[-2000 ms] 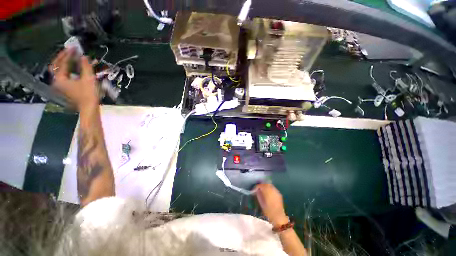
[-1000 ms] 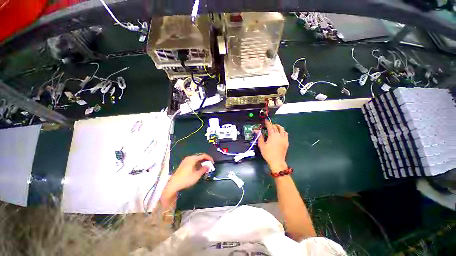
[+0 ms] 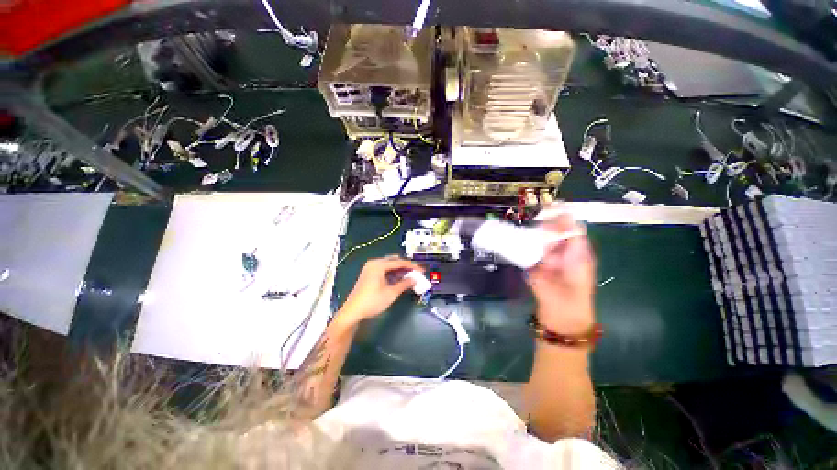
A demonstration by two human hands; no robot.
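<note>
My left hand [image 3: 378, 286] grips a small white plastic unit [image 3: 420, 282] at the front left of the black test fixture [image 3: 491, 281]. Its white cable, with a white inline piece [image 3: 459, 327], hangs down over the green mat. My right hand [image 3: 562, 271] is blurred and holds a blurred white corded unit [image 3: 505, 242] above the right half of the fixture. That unit and hand hide the green circuit board. The white socket block [image 3: 433, 243] and the red switch [image 3: 435, 277] show on the fixture.
Two beige instruments [image 3: 381, 78] [image 3: 505, 174] stand behind the fixture. A white sheet [image 3: 206, 303] with small parts lies at left. White corded units [image 3: 243, 139] lie on the dark shelf. Striped stacked trays [image 3: 780, 285] stand at far right. A yellow wire [image 3: 372, 241] runs left of the fixture.
My right hand has lifted from the fixture's right side with a white unit. My left hand has moved its white unit up closer to the fixture. The camera view has shifted slightly.
</note>
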